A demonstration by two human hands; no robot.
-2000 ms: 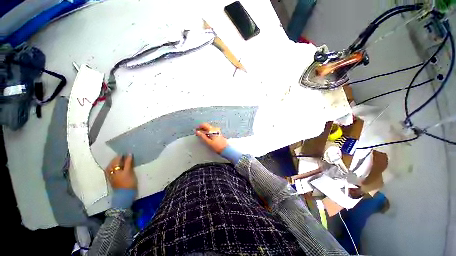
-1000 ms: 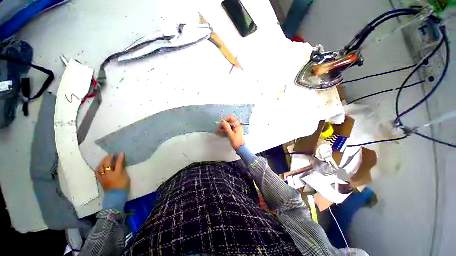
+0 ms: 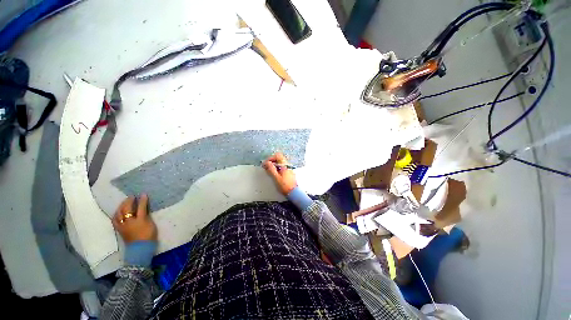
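Observation:
A grey curved cloth piece (image 3: 219,153) lies flat on the white table in front of me. My left hand (image 3: 134,220) rests at its lower left end, fingertips on the cloth's edge; a ring shows on one finger. My right hand (image 3: 280,174) is at the cloth's lower edge near the right end, its fingers closed on a thin marking pen (image 3: 287,165). The white curved paper pattern (image 3: 81,181) with a red mark lies at the left, partly over another grey cloth piece (image 3: 47,206).
Red-handled scissors (image 3: 103,119) lie partly under the pattern, by a dark grey strip (image 3: 102,150). A rumpled white and grey cloth (image 3: 194,53), tan pointed piece (image 3: 272,62) and phone (image 3: 288,20) lie beyond. The iron (image 3: 397,84) stands right, above boxes of scraps (image 3: 432,153).
My right hand with the pen first went right along the cloth, then came back a little left to its lower edge. My left hand stays at the left end. The whole view has shifted slightly.

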